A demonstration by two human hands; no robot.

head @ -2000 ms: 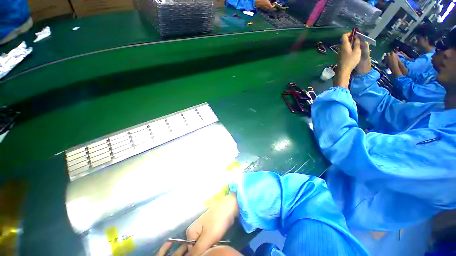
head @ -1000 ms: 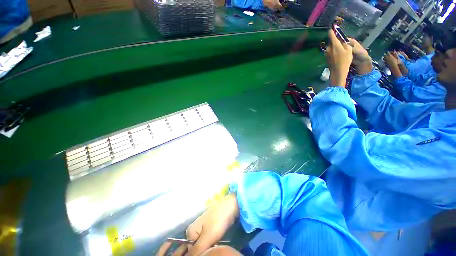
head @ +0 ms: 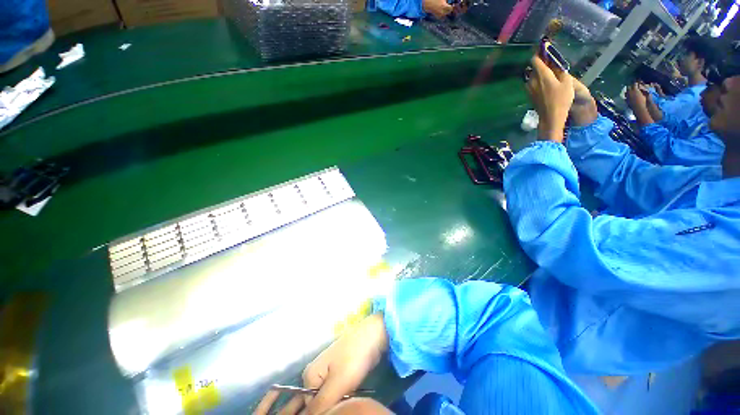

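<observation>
My right hand (head: 347, 361) is at the bottom centre, its blue sleeve coming in from the right, closed on thin metal tweezers (head: 286, 388). More skin shows at the bottom edge, cut off; it may be part of my left hand, but what it holds is hidden. A large shiny silver-white sheet (head: 243, 271) lies in front of me. A white adhesive strip with rows of small bars (head: 229, 221) lies at its far edge. Yellow tape with handwriting (head: 195, 391) is on the sheet's near part. No screen module can be made out.
A neighbouring worker (head: 617, 219) on the right holds up a dark phone housing (head: 555, 55). Red-edged housings (head: 484, 160) lie nearby. Dark pieces (head: 32, 183) are on the green belt at left. Clear trays (head: 290, 28) stand beyond; amber film (head: 20, 348) lies lower left.
The dark pieces at the far left have moved right, further into view. The neighbour's hands have shifted left and the held housing has turned. My right hand and the tweezers look unmoved.
</observation>
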